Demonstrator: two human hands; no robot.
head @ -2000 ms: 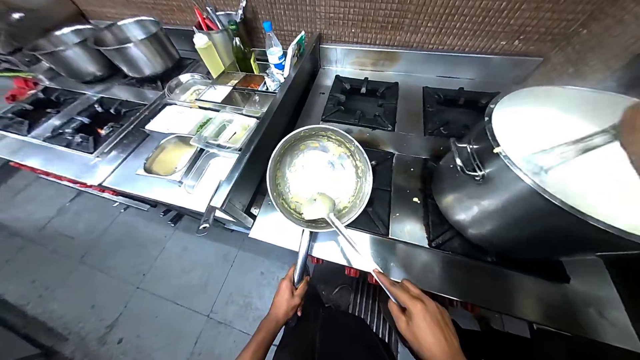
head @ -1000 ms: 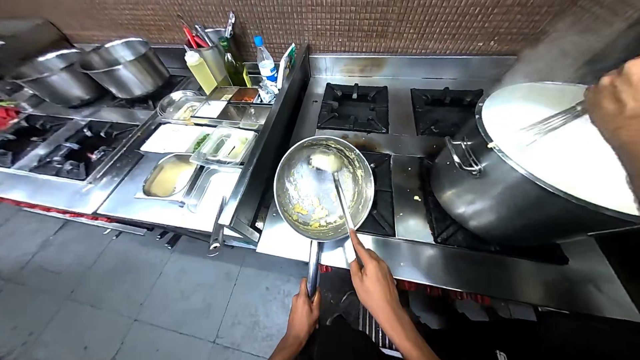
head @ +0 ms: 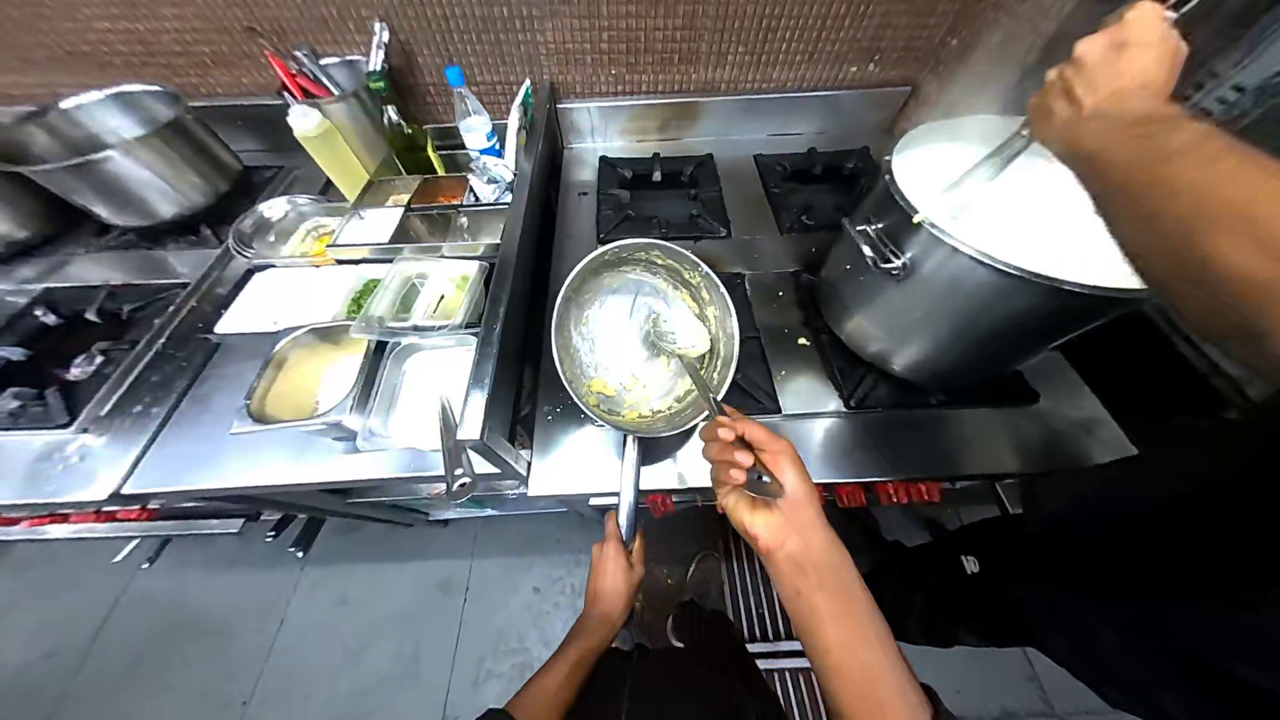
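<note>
My left hand [head: 614,575] grips the handle of a round metal pan [head: 628,420] over the front left burner. Yellowish food residue clings to the pan's wall and floor. In my right hand [head: 755,480] is the handle of a metal spoon or ladle [head: 700,382], its head low inside the pan on the right, with pale food on it. The handle slants from the pan down to my fingers. A large steel stockpot [head: 940,300] of white liquid stands to the right on the same range.
A co-worker's hand [head: 1110,75] holds a metal utensil [head: 990,160] in the stockpot. On the left counter are a steel food pan [head: 310,375], clear plastic containers [head: 425,295], a squeeze bottle [head: 328,150] and a water bottle [head: 473,118]. A metal utensil handle [head: 453,455] overhangs its front edge.
My right hand has moved the utensil about in the pan; its head was near the far wall a second ago and is now at the right. The co-worker's hand has risen above the stockpot.
</note>
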